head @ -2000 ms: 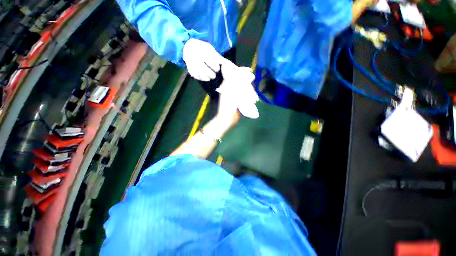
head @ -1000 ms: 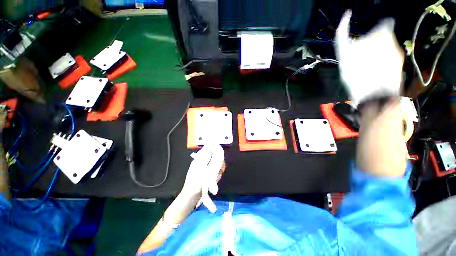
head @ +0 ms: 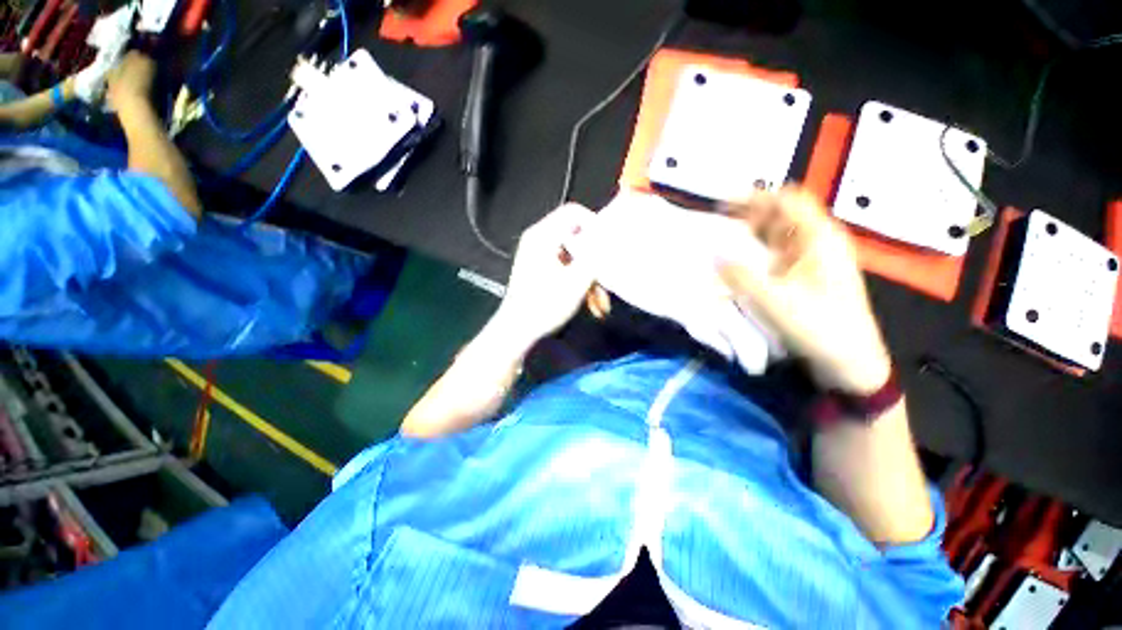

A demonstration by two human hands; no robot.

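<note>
A white cloth-like piece [head: 664,262], which looks like a glove, stretches between my hands above the bench's front edge, its loose end hanging to the right. My left hand [head: 554,265] looks white and is closed on its left end. My right hand [head: 806,277] is blurred, with bare-looking fingers curled at its right part and a dark red band at the wrist. Whether it grips the piece cannot be told. Behind, a white device unit [head: 730,129] lies on an orange-red foam pad [head: 652,92]. A second unit [head: 911,176] has a thin cable across it.
A third unit [head: 1062,289] lies at right. A black handheld scanner [head: 477,105] with a cord lies left of the pads. Another unit [head: 357,119] lies near blue cables [head: 277,185]. A neighbouring person's blue sleeve [head: 92,246] is at left. Red trays [head: 1021,542] are low right.
My right hand has come down from the back right to my left hand; it looked white before and its fingers now look bare. The white piece is now stretched between both hands. The view has turned and lowered.
</note>
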